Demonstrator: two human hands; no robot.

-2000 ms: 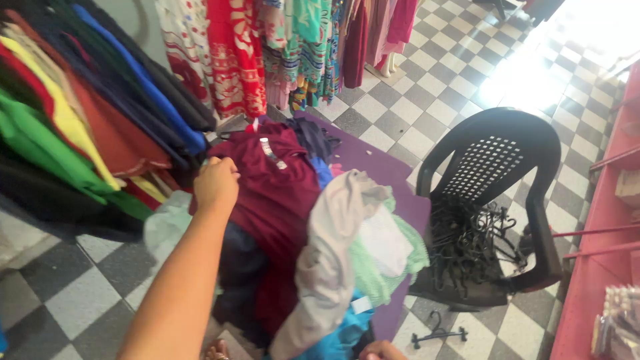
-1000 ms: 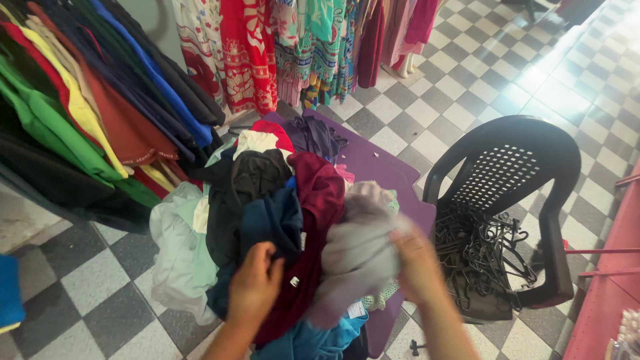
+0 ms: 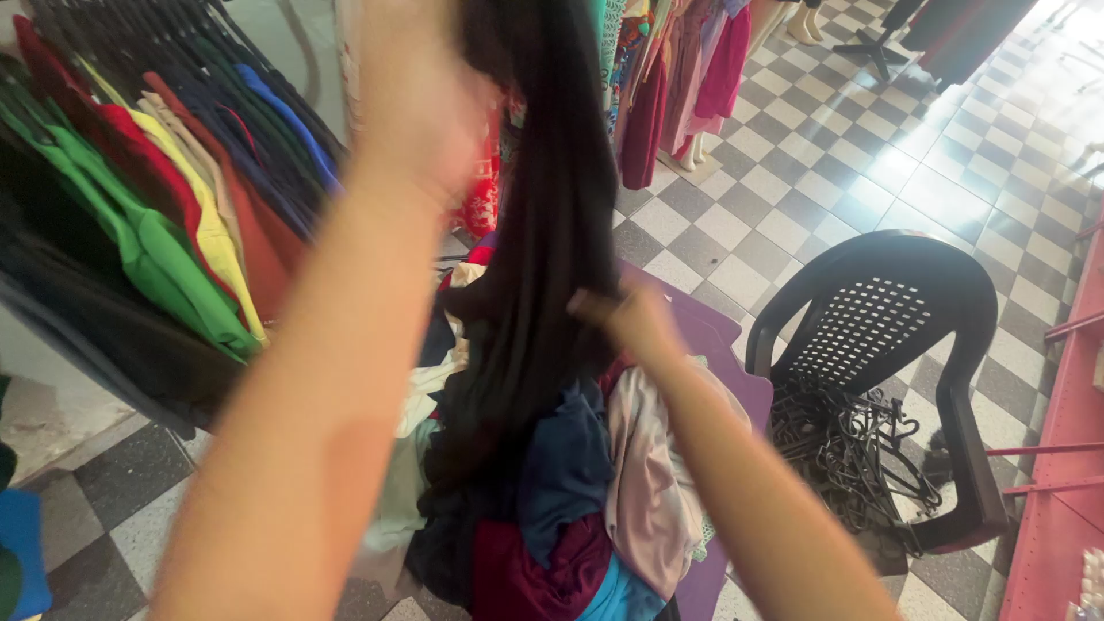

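Observation:
A long black garment hangs stretched upward over a heap of clothes. My left hand, blurred and raised near the top edge, is beside its upper part; its fingers are too blurred to read. My right hand grips the black garment's right side lower down. Beneath lie a navy cloth, a maroon garment, a pinkish-grey satiny garment and a bright blue one. Pale cloths show at the heap's left. The heap rests on a purple table.
At left, a rack of hanging garments reaches close to the heap. More dresses hang behind. A black plastic chair at right holds a tangle of black hangers. A pink shelf stands along the right edge.
Both hands have moved up from the heap, and the black garment now stretches upward from it. The pinkish-grey garment, at my right hand a second ago, lies on the heap.

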